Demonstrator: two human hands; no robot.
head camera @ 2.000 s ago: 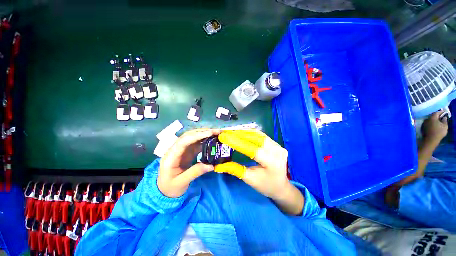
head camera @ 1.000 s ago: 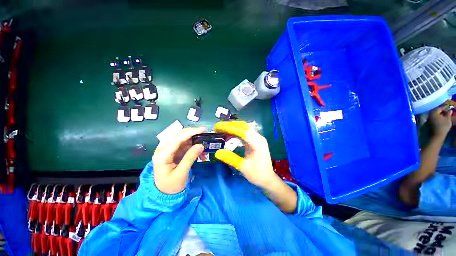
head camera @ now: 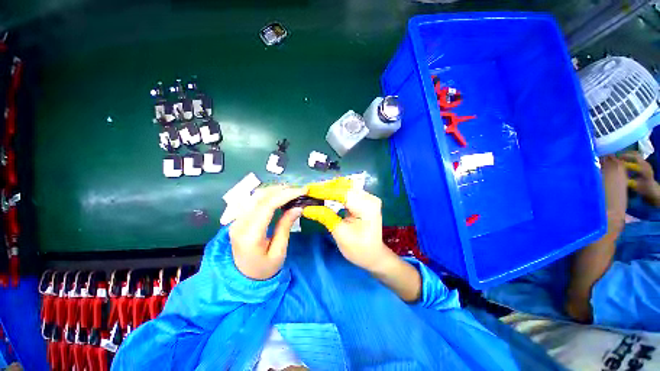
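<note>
My left hand [head camera: 260, 230] is bare and grips one end of a small black watch case [head camera: 302, 202], low in the middle of the view. My right hand [head camera: 352, 219] wears yellow finger cots and grips the other end. The case is seen edge-on, and the fingers hide most of it. Something white is by the right hand's fingers. Two black display modules with white patches, one upright [head camera: 276, 161] and one sideways [head camera: 319, 160], lie on the green mat beyond my hands.
Rows of similar modules [head camera: 192, 134] lie left. An open case [head camera: 273, 33] lies at the far side. White paper pieces [head camera: 242, 190] lie by my left hand. Two bottles [head camera: 347, 132] stand beside a blue bin [head camera: 474, 278]. Red pieces [head camera: 90, 309] fill trays front left. A person's arm [head camera: 599, 239] and fan [head camera: 620, 101] are right.
The case has turned from showing its labelled face to edge-on between my hands. My right fingers briefly parted from it and are on it again. The neighbour's hand has moved down.
</note>
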